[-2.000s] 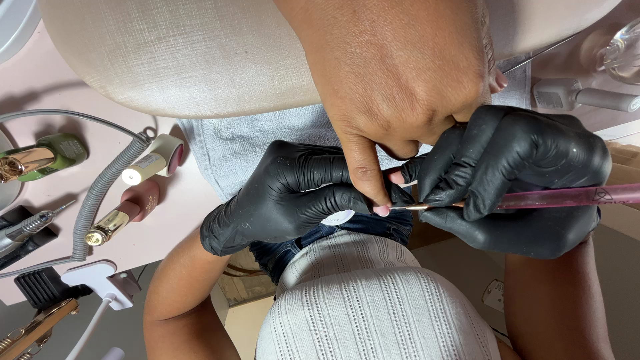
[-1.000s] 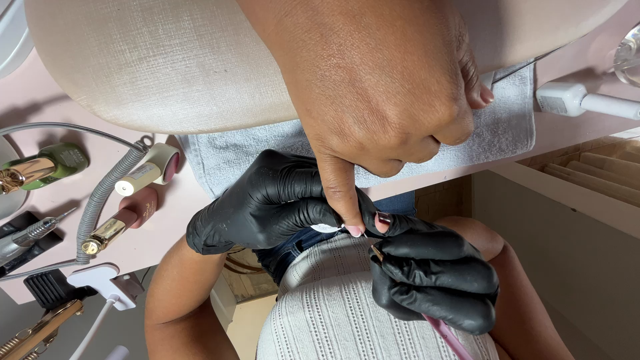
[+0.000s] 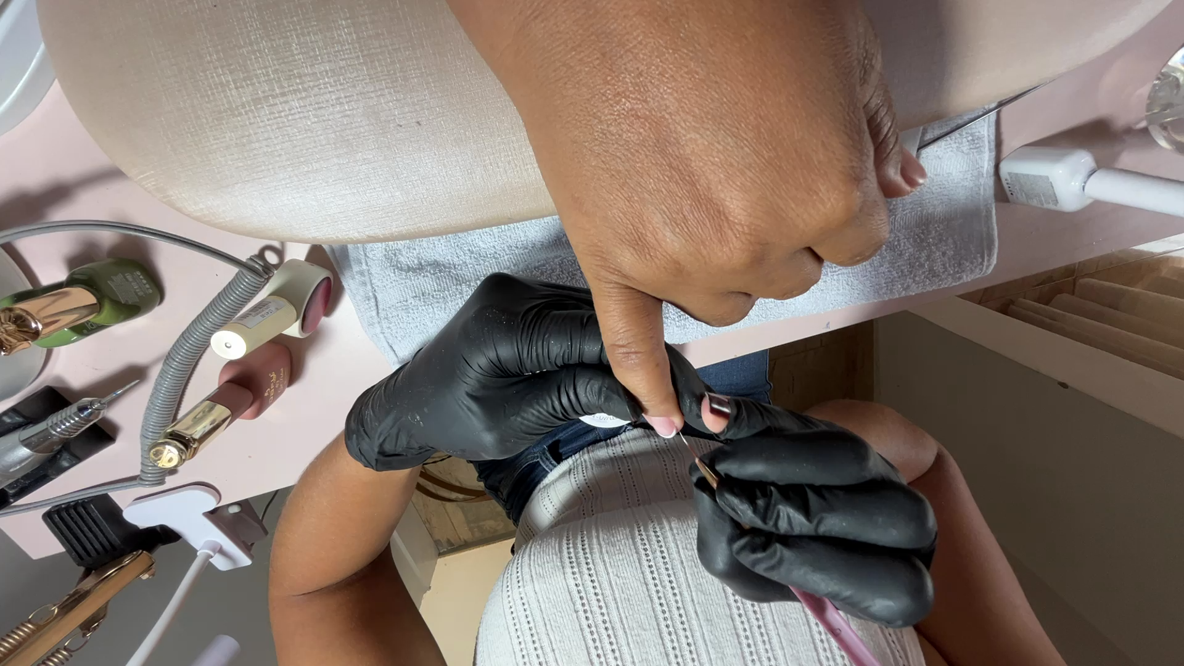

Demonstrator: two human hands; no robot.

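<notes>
My left hand (image 3: pixel 499 370), in a black glove, grips another person's extended index finger (image 3: pixel 638 356). That finger's nail (image 3: pixel 662 425) is pink with a pale edge. A round white piece (image 3: pixel 605 420) shows beneath my left fingers. My right hand (image 3: pixel 819 499), also gloved in black, pinches a fine nail-art brush (image 3: pixel 708 472) with a pink handle (image 3: pixel 832 629). The thin bristles reach the edge of the nail; whether they touch it is unclear. Between the gloves a bare fingertip (image 3: pixel 715 413) with a dark, shiny nail is visible.
A beige padded armrest (image 3: pixel 305 120) and grey towel (image 3: pixel 943 213) lie on the pink table (image 3: pixel 314 435). At left are a green polish bottle (image 3: pixel 116 296), a cream bottle (image 3: pixel 254 324), a pink bottle (image 3: pixel 264 375) and a nail drill (image 3: pixel 55 430). A white bottle (image 3: pixel 1045 176) lies right.
My right hand has swung the brush: its pink handle, earlier pointing right, now slants down toward me. My left hand keeps its grip on the person's finger.
</notes>
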